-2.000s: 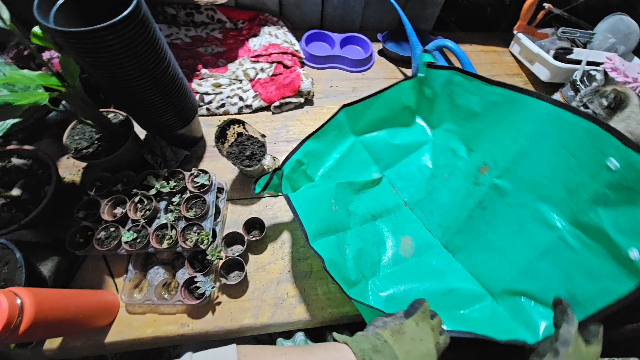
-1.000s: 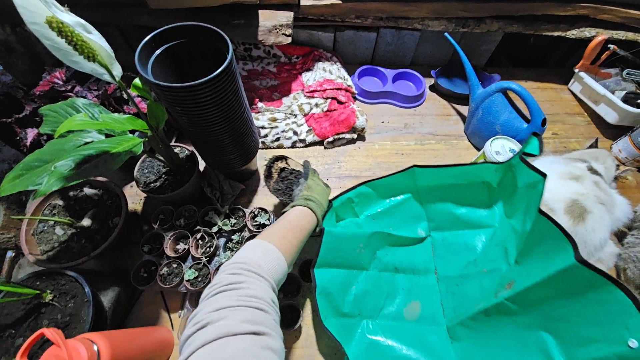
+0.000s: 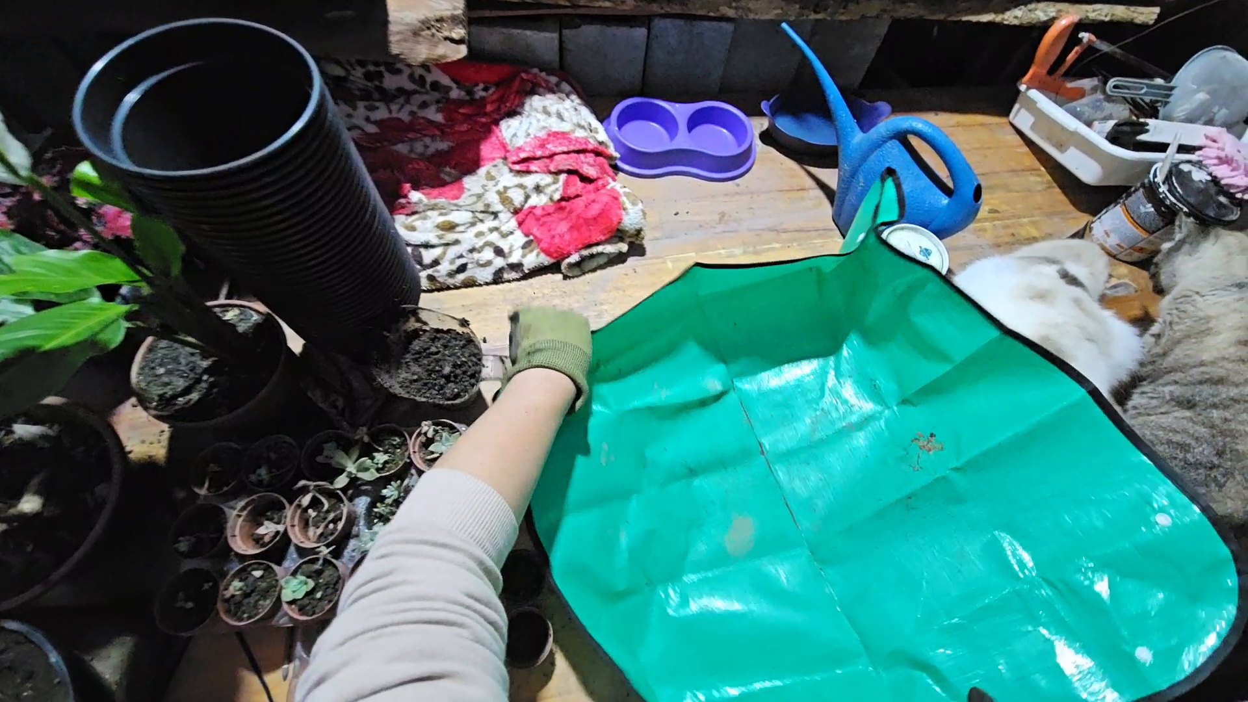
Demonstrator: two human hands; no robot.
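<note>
My left hand [image 3: 551,353], in an olive-green work glove, is at the left edge of the green potting mat [image 3: 838,487]; its fingers are turned away and hidden, so its grip does not show. Just left of the glove stands a clear pot of dark soil [image 3: 436,363]. Small seedling pots [image 3: 317,517] cluster left of my sleeve, and a small dark pot [image 3: 527,638] stands beside the mat's lower left edge. My right hand is not clearly visible.
A tall stack of black nursery pots [image 3: 263,185] and a leafy potted plant [image 3: 210,361] stand left. Behind are a crumpled fleece blanket [image 3: 507,166], a purple double pet bowl [image 3: 682,136] and a blue watering can [image 3: 902,175]. Two furry animals, one white-patched [image 3: 1058,307], lie right, near a white tool tray [image 3: 1097,146].
My left hand has gone from the soil pot to the mat's left edge. The soil pot now stands farther left, beside the black pot stack.
</note>
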